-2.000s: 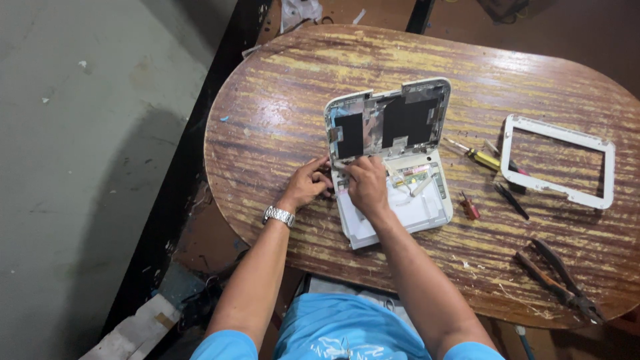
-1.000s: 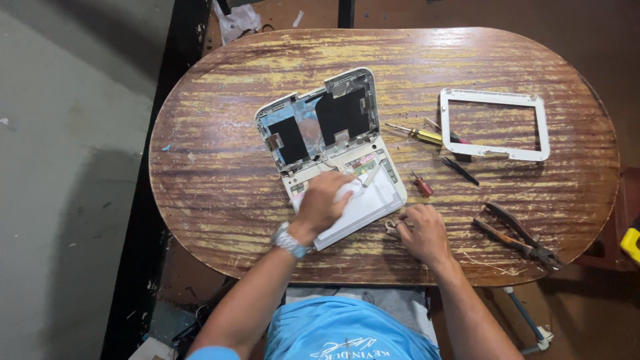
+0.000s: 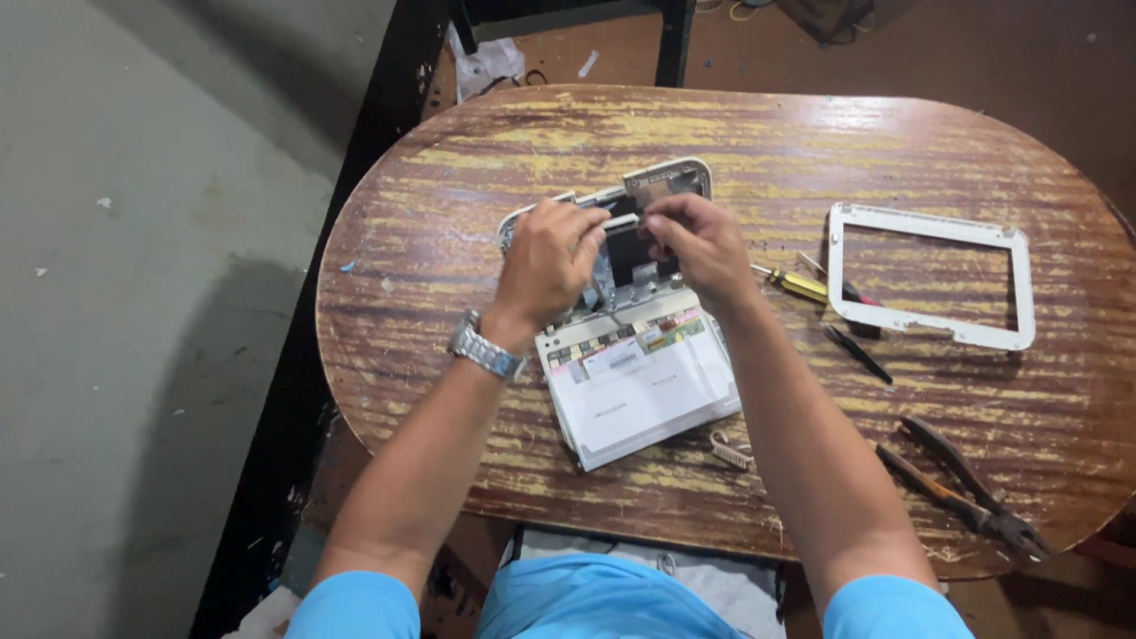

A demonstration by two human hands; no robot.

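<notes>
A small laptop lies opened up on the table; its lid shell (image 3: pixel 666 185) leans back with black padding and wiring showing. Over the keyboard base rests the LCD panel (image 3: pixel 648 390), its white back facing up. My left hand (image 3: pixel 555 262) is raised before the lid and grips one end of a small pale strip-like part (image 3: pixel 621 222). At that part's other end are the pinched fingers of my right hand (image 3: pixel 697 244); exactly what they hold is too small to tell. A pale comb-like piece (image 3: pixel 731 451) lies below the panel's right corner.
Right of the laptop lie a yellow-handled screwdriver (image 3: pixel 799 285), a white screen bezel (image 3: pixel 936 327), black tweezers or a similar slim tool (image 3: pixel 858 354) and worn pliers (image 3: pixel 976 497). The wooden table's (image 3: pixel 408 355) rounded left edge borders grey floor.
Both hands have moved from the panel and the table by its lower right corner up before the lid. The small pale strip-like part is now held up between them.
</notes>
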